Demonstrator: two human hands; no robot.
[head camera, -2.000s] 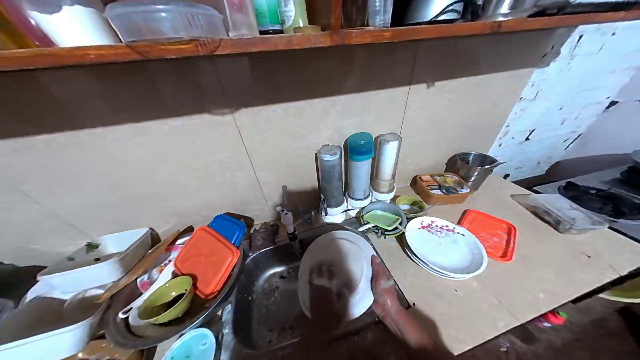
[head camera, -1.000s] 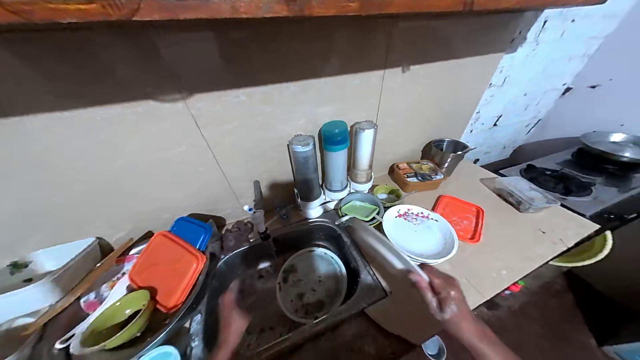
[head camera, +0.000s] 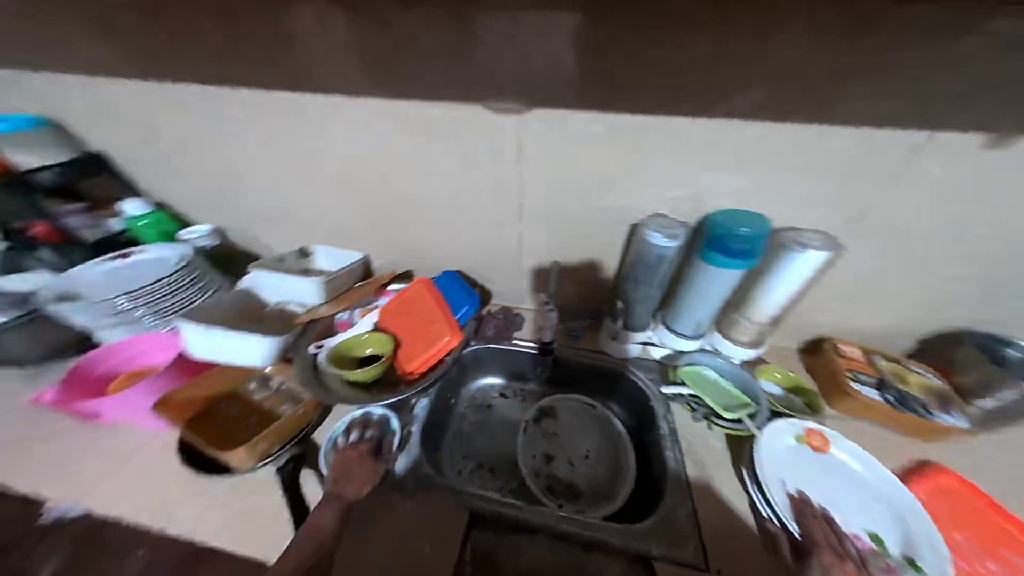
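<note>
My left hand (head camera: 358, 460) reaches into a small light-blue bowl (head camera: 386, 422) left of the sink; whether its fingers grip anything is hidden. My right hand (head camera: 828, 536) lies on a white oval plate with flower prints (head camera: 848, 472), which rests on other plates right of the sink. Its grip on the rim cannot be made out. A round, soiled metal pan or lid (head camera: 576, 456) lies inside the steel sink (head camera: 480, 432). The tap (head camera: 547, 320) stands at the sink's back edge. A green sponge or scrubber (head camera: 716, 390) lies on a dark round dish (head camera: 756, 384).
Left are a basin (head camera: 308, 352) with a green bowl (head camera: 362, 357) and orange lid (head camera: 420, 328), a pink basin (head camera: 120, 384), white containers (head camera: 232, 340) and stacked plates (head camera: 136, 280). Filter cylinders (head camera: 704, 280) stand behind; a basket (head camera: 888, 392) and red lid (head camera: 976, 520) are right.
The plate held over the sink is now on the stack at right, under my right hand. My left hand has moved from the sink to the light-blue bowl. The view has swung left.
</note>
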